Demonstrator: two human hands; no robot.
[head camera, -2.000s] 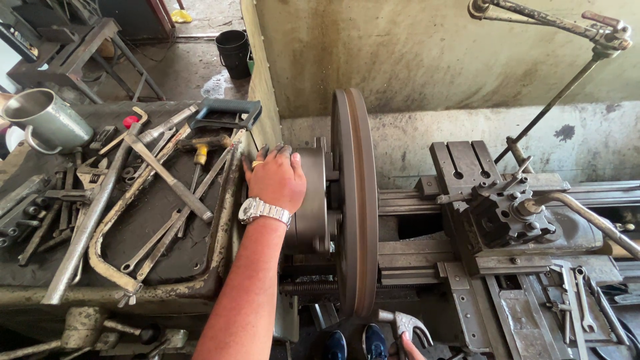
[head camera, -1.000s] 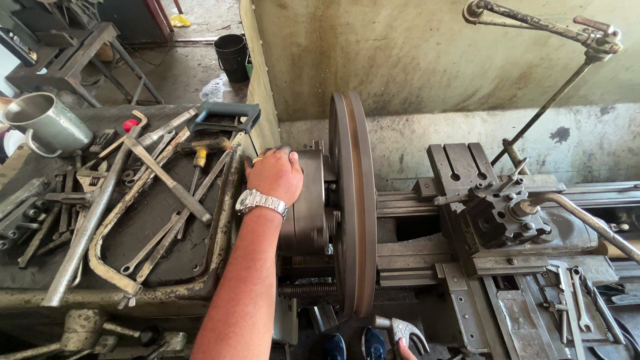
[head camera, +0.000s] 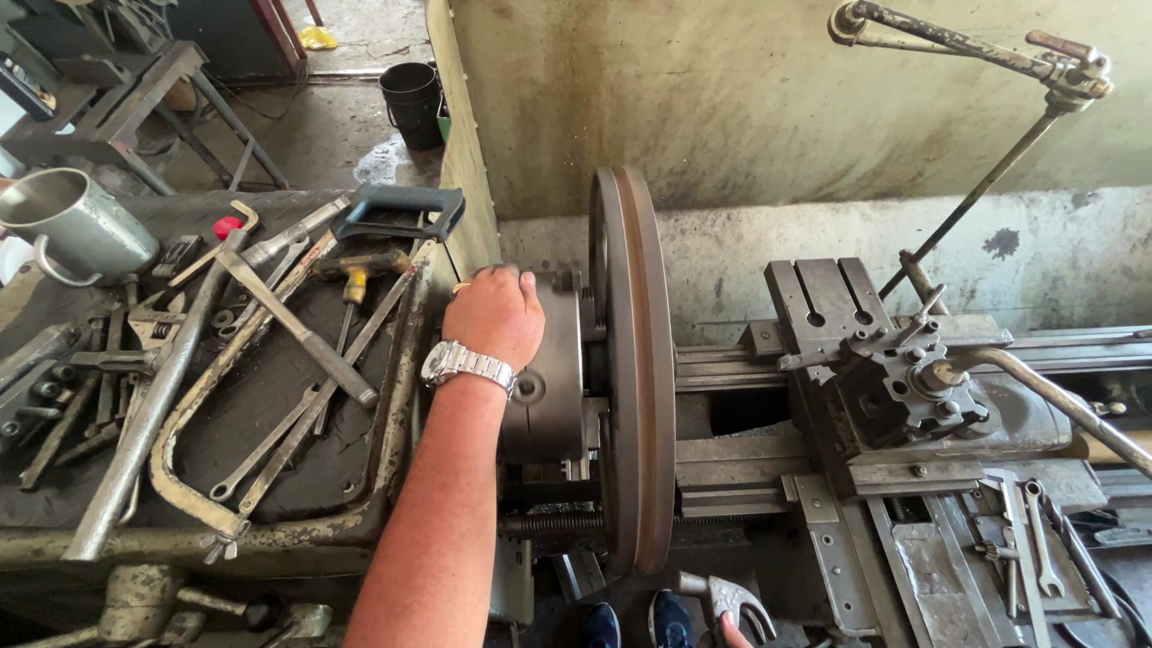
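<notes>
My left hand, with a metal-banded watch on the wrist, rests over the top of the lathe chuck; its fingertips are hidden behind the chuck. Just right of the chuck stands a large grooved pulley wheel, upright and mounted with the chuck. At the bottom edge, my right hand shows only in part, its fingers at a claw hammer whose head points up beside the wheel's lower rim. The hammer's handle is out of view.
On the headstock at left lie a hacksaw, a combination wrench, a long metal bar and a metal mug. The toolpost and carriage stand at right, with calipers and an open-end wrench on them. A black bucket is behind.
</notes>
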